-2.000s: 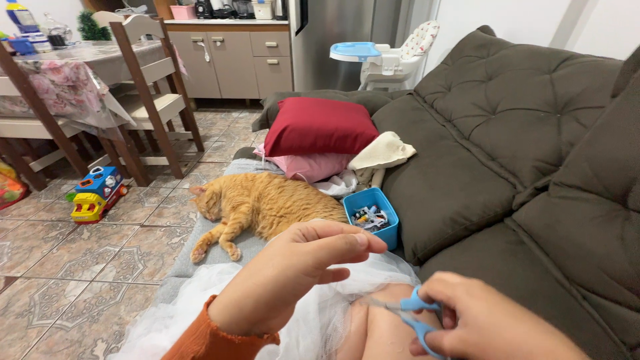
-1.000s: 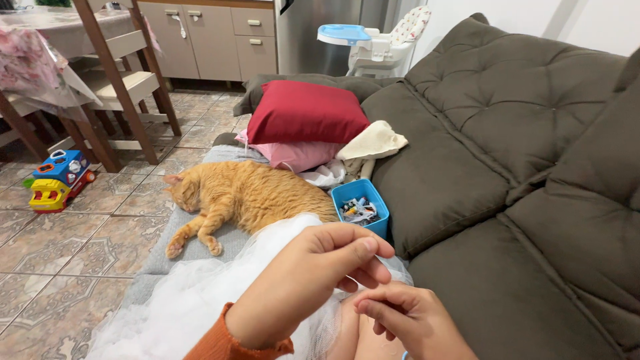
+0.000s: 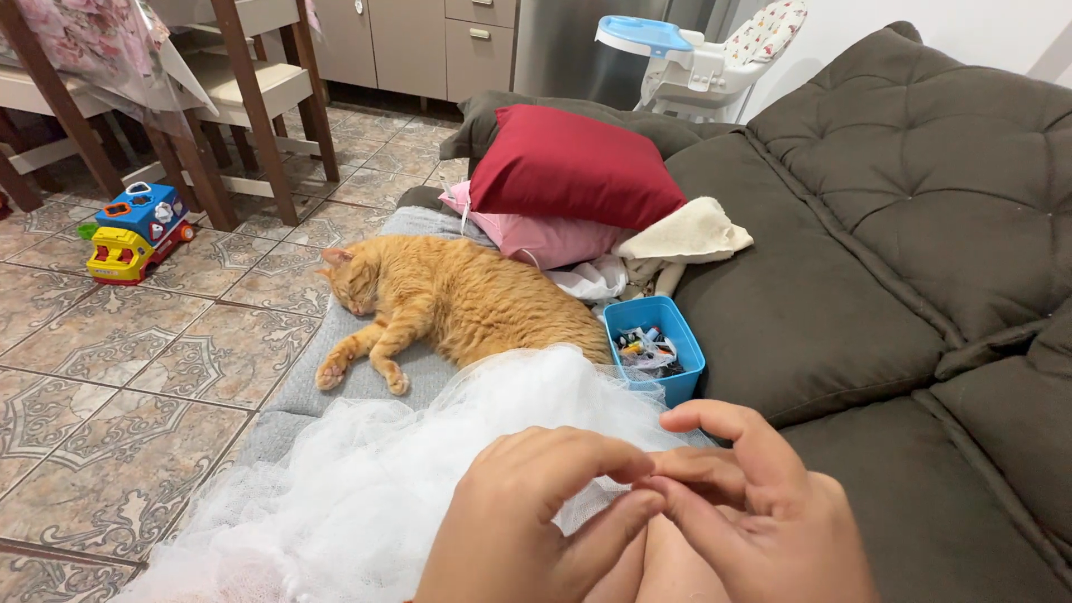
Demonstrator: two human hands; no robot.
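Note:
My left hand (image 3: 548,511) and my right hand (image 3: 754,502) meet at the fingertips over my lap, thumbs and forefingers pinched close together. Whether something thin, such as a thread or needle, is between them is too small to tell. White tulle fabric (image 3: 360,486) lies bunched over my legs, beneath and left of my hands. Just beyond the hands, a blue plastic box (image 3: 682,335) holds small sewing-like items, among them what look like spools. No scissors show in the present view.
An orange cat (image 3: 469,301) lies on the grey seat cover (image 3: 293,402) beyond the tulle. A red cushion (image 3: 578,163) rests on a pink cushion (image 3: 544,239), beside a cream cloth (image 3: 687,234). The dark sofa (image 3: 812,276) fills the right; a toy truck (image 3: 138,234) stands on the floor.
Two seconds ago my right hand held light-blue scissors; they are out of its grasp now. My right hand has come up to the left one, and their fingertips now meet.

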